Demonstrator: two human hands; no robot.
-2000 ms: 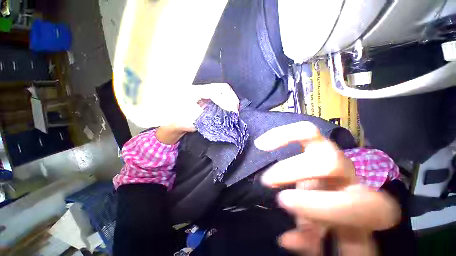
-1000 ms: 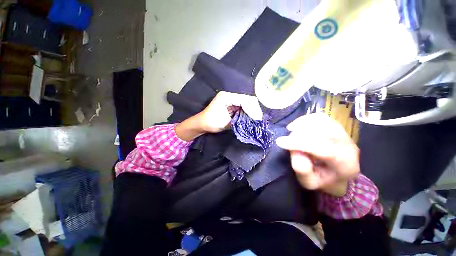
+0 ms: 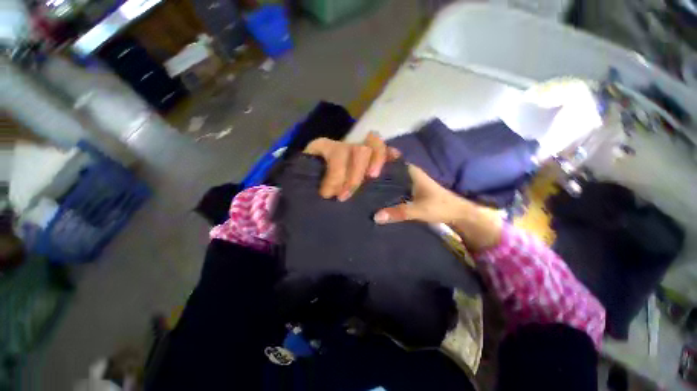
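A stack or fold of dark fabric (image 3: 336, 237) hangs in front of my torso, over my lap. My left hand (image 3: 348, 166) holds its top edge, with the fingers curled over the front; its wrist is hidden behind the cloth. My right hand (image 3: 428, 202) grips the same cloth at its upper right, with the thumb on the front and the other fingers hidden. More dark navy cloth (image 3: 474, 156) lies on the pale table beyond my hands. The picture is blurred, so single layers cannot be told apart.
The bright white machine head (image 3: 562, 114) is at the upper right of the table (image 3: 451, 92). A dark cloth pile (image 3: 611, 244) lies right of it. A black heap over something blue (image 3: 325, 122) is at the table's left edge. A blue crate (image 3: 92, 206) stands on the floor at left.
The view has turned and moved left, away from the machine. The ruffled bundle edge in my left hand no longer shows. My right hand, free before, has closed on the cloth, which now hangs broad side to me.
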